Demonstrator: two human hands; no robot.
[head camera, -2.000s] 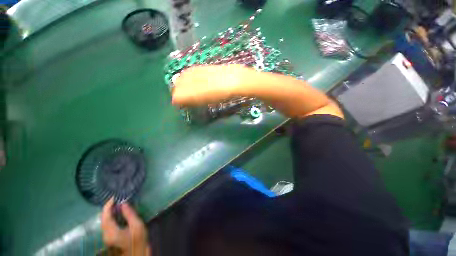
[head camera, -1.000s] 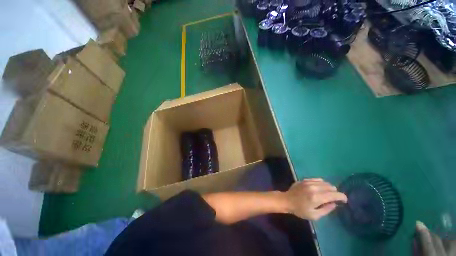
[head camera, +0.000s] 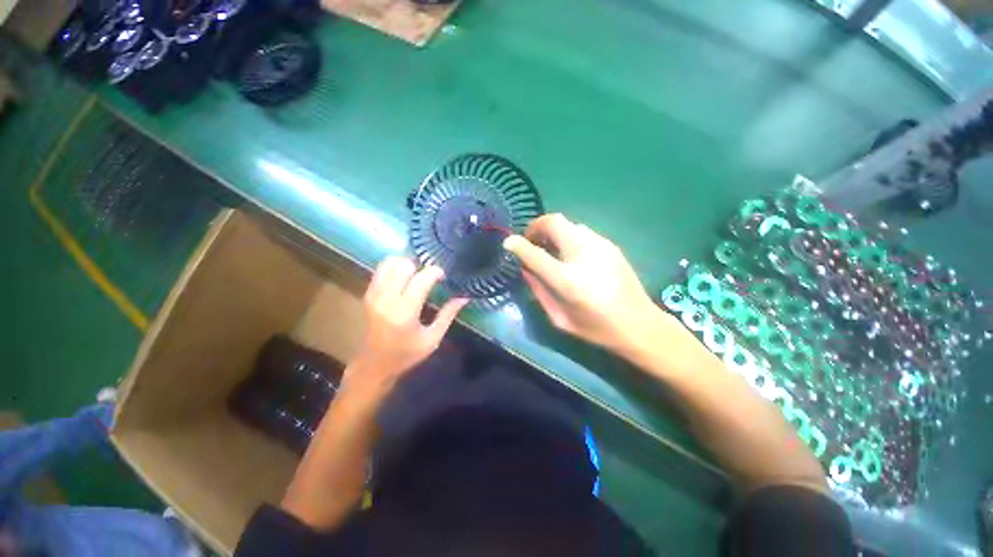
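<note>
A black slotted blower wheel (head camera: 463, 212) lies on the green bench near its front edge, its round hub facing up. A small bright spot shows at the hub's centre, and a thin reddish strand runs from it to the right. My left hand (head camera: 403, 321) holds the wheel's near-left rim between fingers and thumb. My right hand (head camera: 583, 277) is over the wheel's right side, thumb and finger pinched at the strand's end. The fingertips hide part of the strand and the rim.
Green rings (head camera: 751, 316) with small metal bits and reddish strands lie heaped at the right, by a grey post (head camera: 936, 147). An open carton (head camera: 180, 359) with dark stacked wheels (head camera: 289, 392) stands at the left. More black wheels (head camera: 278, 67) lie upper left.
The view has swung right, bringing the heap of rings into sight. My right hand has come from the picture's edge onto the wheel. My left hand is still at the wheel's rim.
</note>
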